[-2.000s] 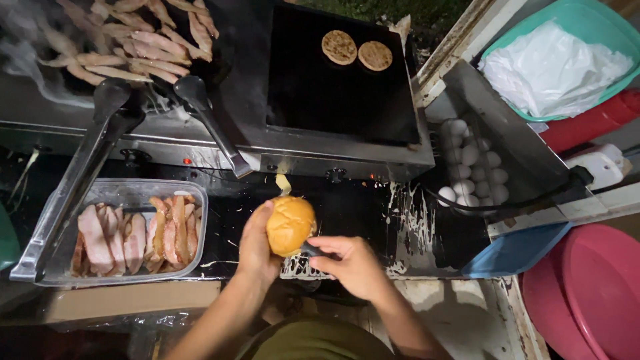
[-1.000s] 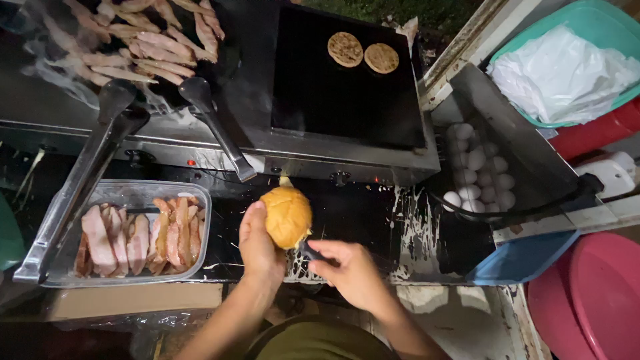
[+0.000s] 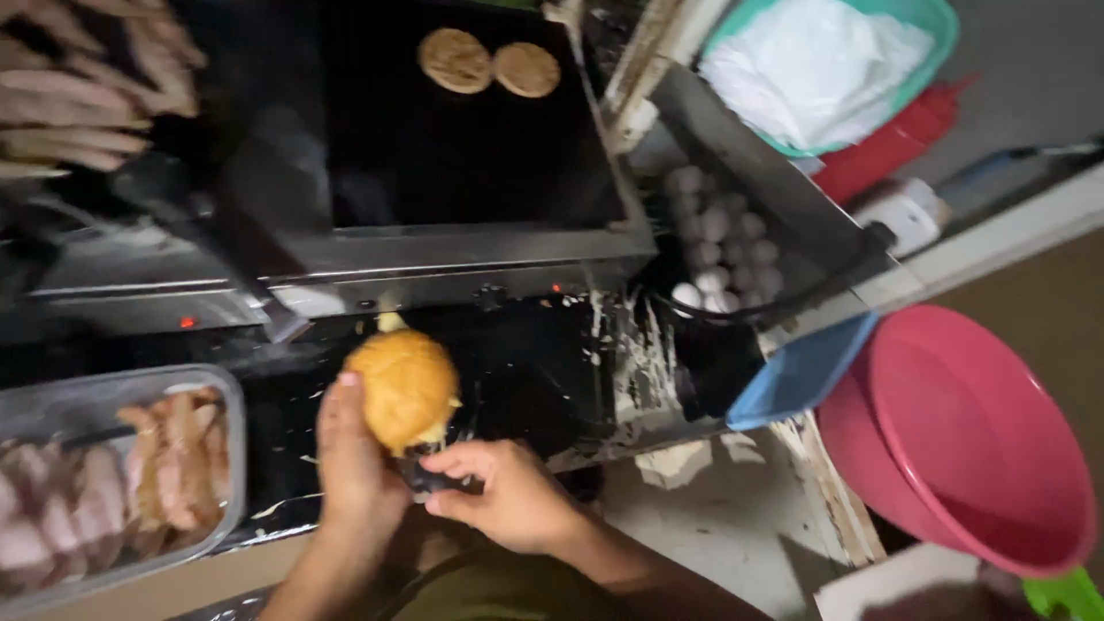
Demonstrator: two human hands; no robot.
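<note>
My left hand [image 3: 354, 457] holds a round golden burger bun [image 3: 404, 388] from its left side, thumb along the edge, over the dark counter in front of the griddle. Pale cream or sauce shows at the bun's lower edge. In my right hand [image 3: 509, 496] is the dark handle of a utensil [image 3: 435, 476], pinched between thumb and fingers; its far end is hidden at the bun, so its kind cannot be told. Two round browned patties or muffin halves [image 3: 455, 60] lie near the back of the flat black griddle [image 3: 466, 164].
Meat strips [image 3: 78, 103] cook at the upper left beside blurred tongs [image 3: 233, 250]. A plastic container [image 3: 228, 457] holds more meat strips. White eggs [image 3: 716, 224] sit in a dark basket at the right, near a blue tray [image 3: 802, 371], a pink basin [image 3: 975, 440] and a red bottle [image 3: 897, 138].
The view has swung to the right. Compared with the first frame, the bun is tilted differently in my left hand; the utensil stays in my right hand at its lower edge.
</note>
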